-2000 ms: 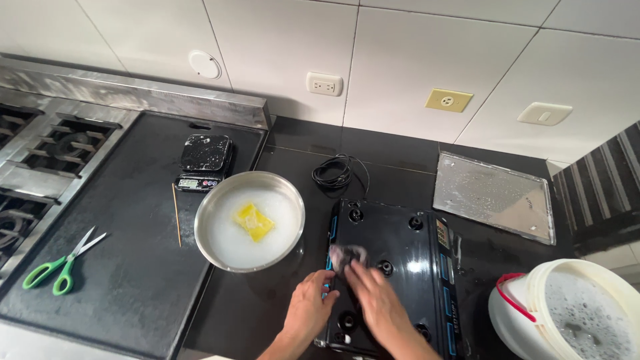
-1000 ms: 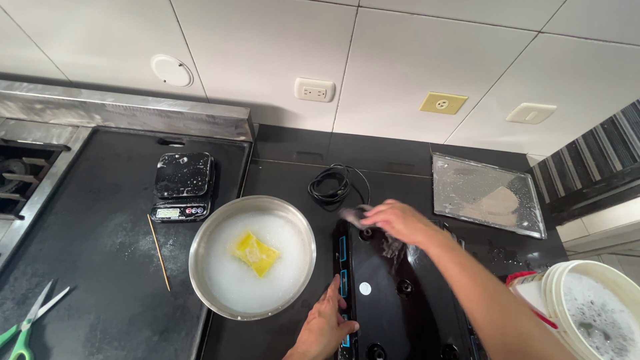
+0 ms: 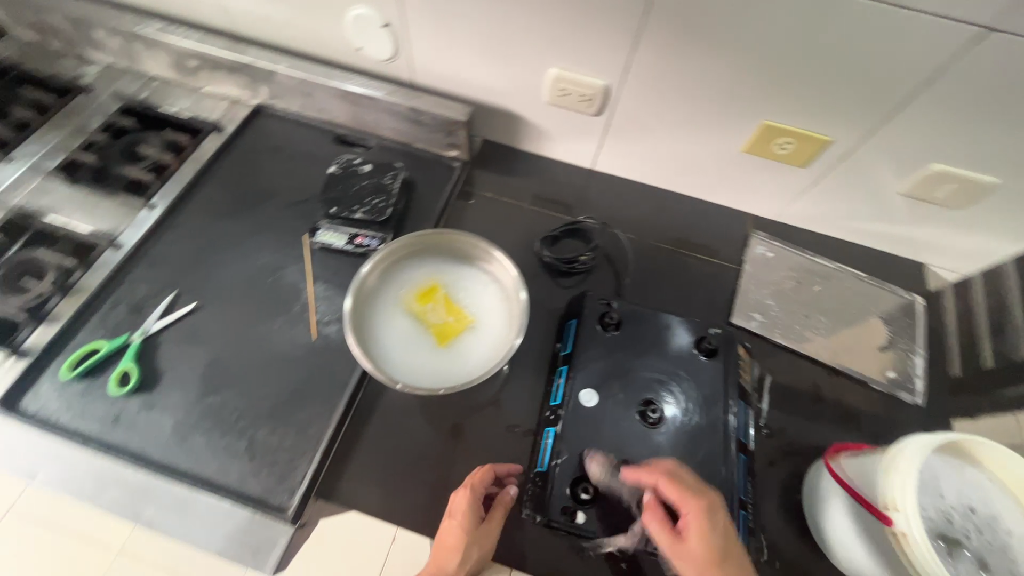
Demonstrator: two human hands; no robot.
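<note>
A glossy black appliance housing (image 3: pixel 632 360) with round knob-like fittings and blue-marked sides lies on the dark countertop. My right hand (image 3: pixel 688 516) holds a thin wet cloth (image 3: pixel 612 472), blurred, on the housing's near part. At the housing's near left corner is my left hand (image 3: pixel 478 512), fingers curled and nothing seen in them; whether it touches the housing is unclear. A steel bowl (image 3: pixel 358 320) of cloudy liquid, with a yellow sponge (image 3: pixel 440 314) in it, stands to the left. A coiled black cable (image 3: pixel 568 246) lies behind the housing.
Green-handled scissors (image 3: pixel 128 352), a flat wooden stick (image 3: pixel 310 288) and a black digital scale (image 3: pixel 362 192) are on the black tray at left, beside gas burners (image 3: pixel 132 148). A wet flat panel (image 3: pixel 832 316) lies back right. A white bucket (image 3: pixel 888 488) of sudsy water stands at right.
My right hand has moved with the cloth from the housing's far end to its near part. My left hand, earlier against the housing's left side, is now at its near left corner.
</note>
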